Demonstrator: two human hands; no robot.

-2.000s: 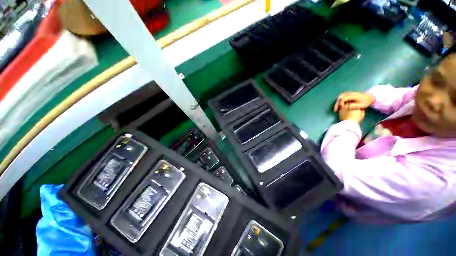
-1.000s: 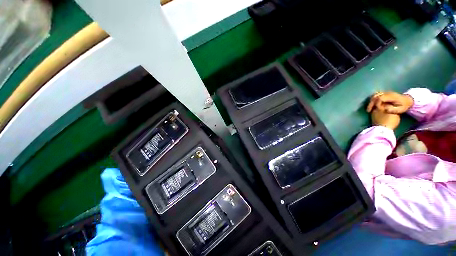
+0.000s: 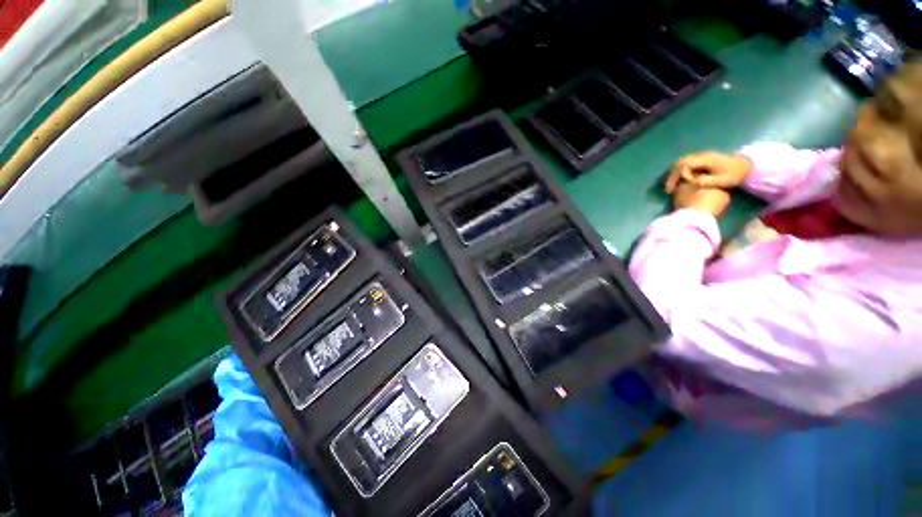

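Note:
A black foam tray (image 3: 303, 392) slants from the middle to the lower edge. Its pockets hold several phone units with open backs; one phone unit (image 3: 399, 419) shows a printed battery label. A blue sleeve (image 3: 248, 454) reaches to the tray's left side at the bottom; the hand at its end is not visible. My right hand is not in the picture. A second foam tray (image 3: 470, 288) lies close on the right, with dark, glossy phone-shaped units (image 3: 536, 265) in its pockets.
A person in a pink smock (image 3: 748, 293) sits at right, hands together on the green bench. Another pocketed tray (image 3: 627, 96) lies behind. A white post (image 3: 334, 121) stands past the trays. More trays (image 3: 152, 454) are at lower left, a grey tray (image 3: 217, 151) at upper left.
The near tray has moved from the lower left, farther from the shelf edge, to beside the second tray. The blue sleeve has moved along with it. The camera view has also shifted.

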